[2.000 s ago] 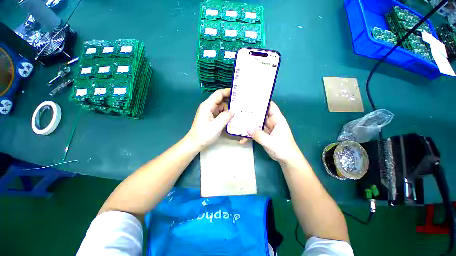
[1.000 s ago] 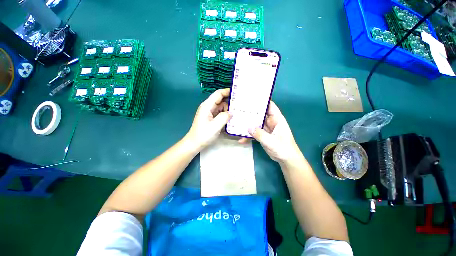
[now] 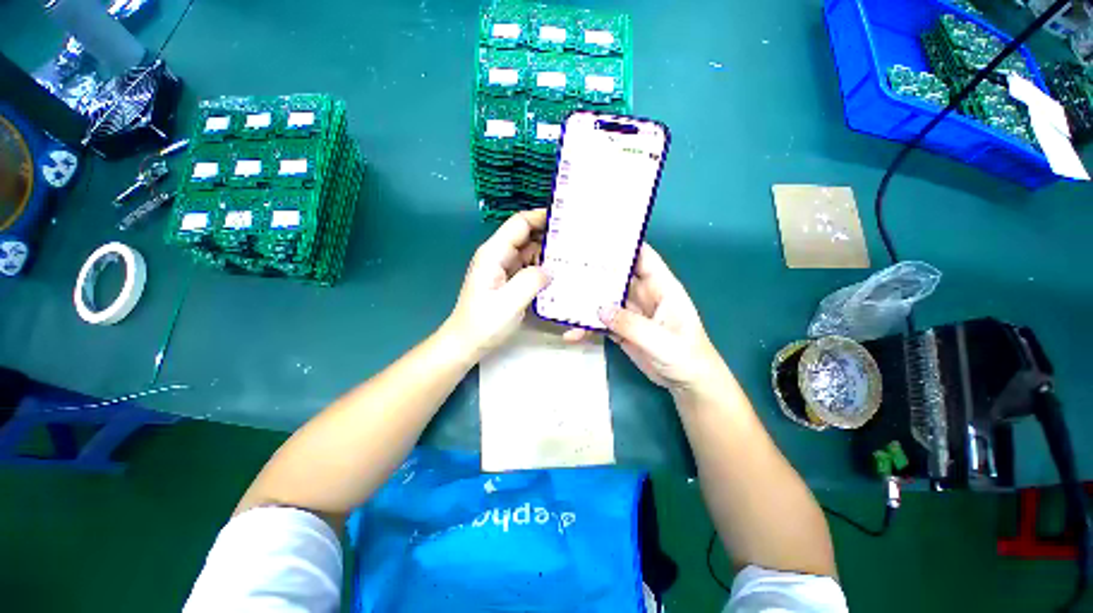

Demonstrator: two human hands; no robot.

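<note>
A smartphone (image 3: 603, 216) with a dark frame and a bright screen is held upright in both hands, above the bench. My left hand (image 3: 501, 284) grips its left edge, with the thumb at the lower left of the screen. My right hand (image 3: 657, 317) grips its lower right side, with the thumb on the lower screen. The fingers behind the phone are hidden. The pale tan backing board (image 3: 547, 407) lies below the hands, its upper end covered by them. The screen text is too small to read.
Green PCB stacks stand at left (image 3: 248, 180) and behind the phone (image 3: 551, 60). A tape roll (image 3: 110, 284) lies left. At right are a tan card (image 3: 822, 226), plastic bag (image 3: 881, 299), tip cleaner tin (image 3: 839, 383), black soldering station (image 3: 977, 395) and blue bin with boards (image 3: 857, 72).
The phone and both hands have shifted very slightly to the left. The grip on the phone is the same, and the bench things have not visibly moved.
</note>
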